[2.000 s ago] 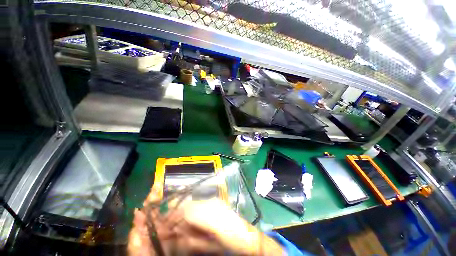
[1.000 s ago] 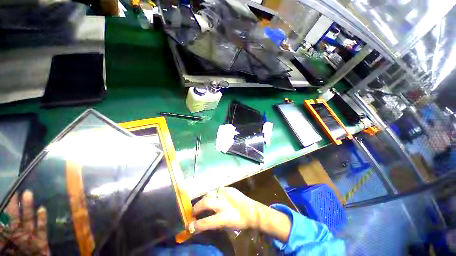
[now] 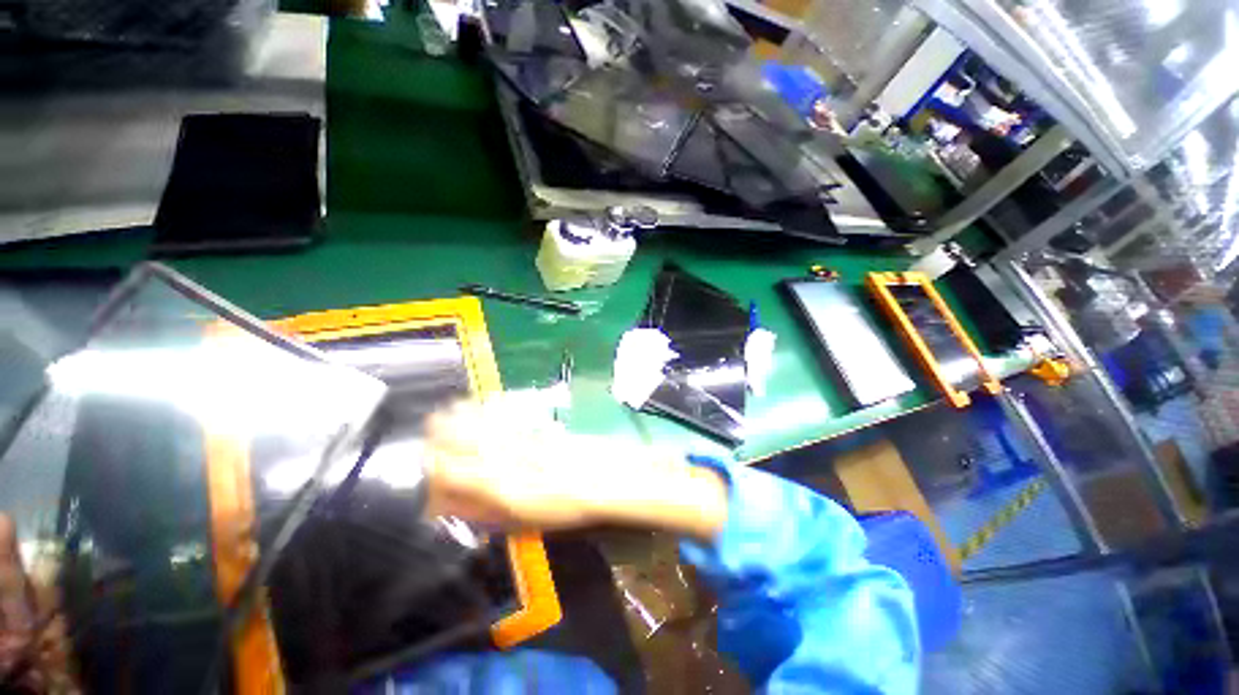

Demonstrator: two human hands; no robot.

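A clear sheet with a thin dark border point(image 3: 150, 448) is tilted over the left part of the orange jig point(image 3: 478, 360), catching bright glare. My left hand point(image 3: 30, 611) is at the lower left edge behind the sheet, partly cut off and blurred; its grip cannot be made out. The jig lies on the green bench and holds a glossy black panel point(image 3: 435, 356). My right hand point(image 3: 496, 468) is over the jig's right side, blurred, with its fingertips above the panel. Whether it holds anything is unclear.
Whitish bottles point(image 3: 584, 255), a dark pen-like stick point(image 3: 523, 297) and a black panel with white wipes point(image 3: 703, 356) lie beyond the jig. A pale-faced panel point(image 3: 849, 342) and second orange jig point(image 3: 935, 337) are right. A film pile is behind. A blue stool point(image 3: 913, 570) stands below.
The camera view has tilted down since the oldest frame. My right hand has moved from the jig's right corner up and inward over the panel. The clear sheet remains raised at the left, slightly shifted.
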